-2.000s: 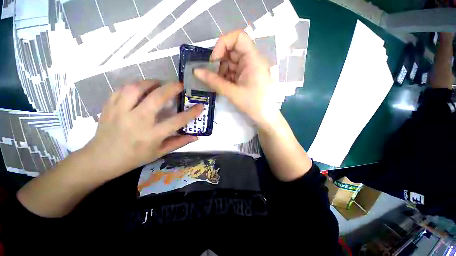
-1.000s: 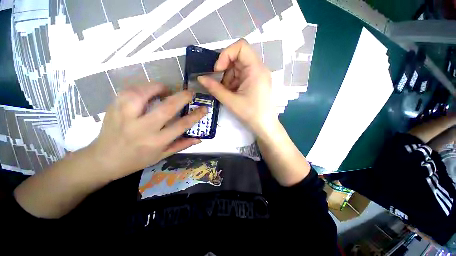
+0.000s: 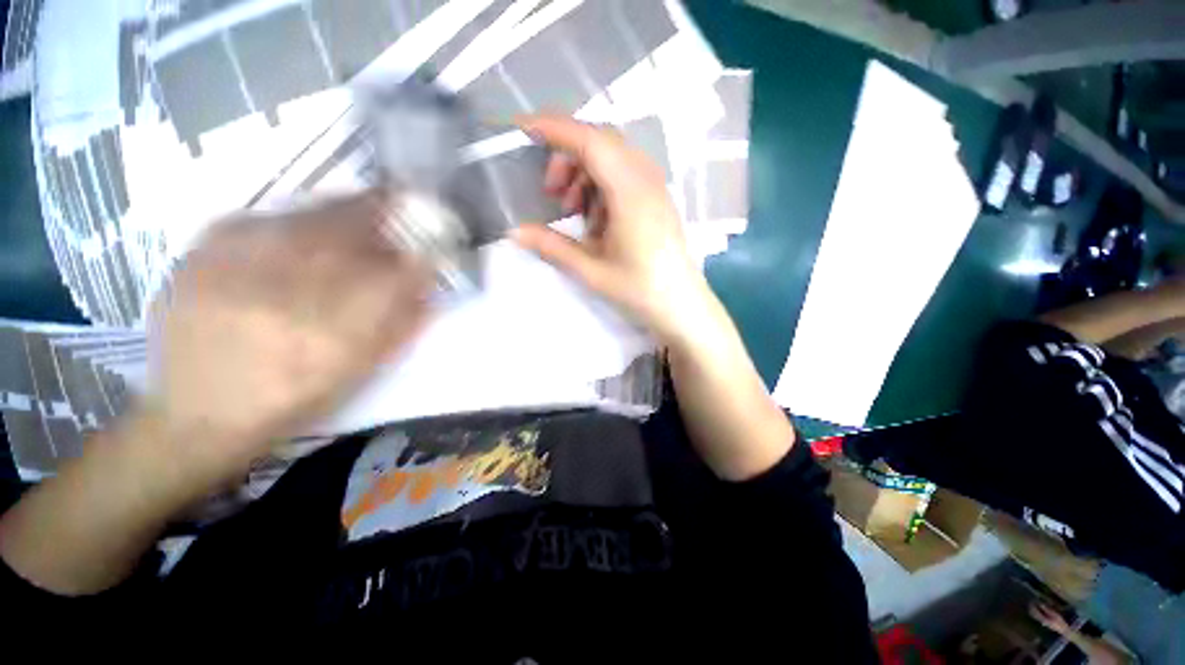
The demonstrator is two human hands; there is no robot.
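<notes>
A keypad phone (image 3: 422,143), strongly blurred, is at my left hand's fingertips, tilted over the sticker sheets. My left hand (image 3: 293,299) is blurred too and closed on the phone's lower end. My right hand (image 3: 604,214) is just right of the phone, with thumb and fingers apart and nothing between them. Sticker sheets (image 3: 241,78) with grey rectangles lie fanned under both hands. A plain white sheet (image 3: 520,344) lies nearer to me. Whether a grey sticker is on the phone is too blurred to tell.
A long white sheet stack (image 3: 884,247) lies on the green surface (image 3: 780,279) at the right. Several dark phones (image 3: 1036,163) lie beyond it. Another person's striped sleeve or clothing (image 3: 1105,403) is at the right. An open cardboard box (image 3: 910,507) stands below the bench edge.
My left hand has moved left with the phone, which has left its upright place between my hands. My right hand's fingers have opened and no longer hold the grey sticker.
</notes>
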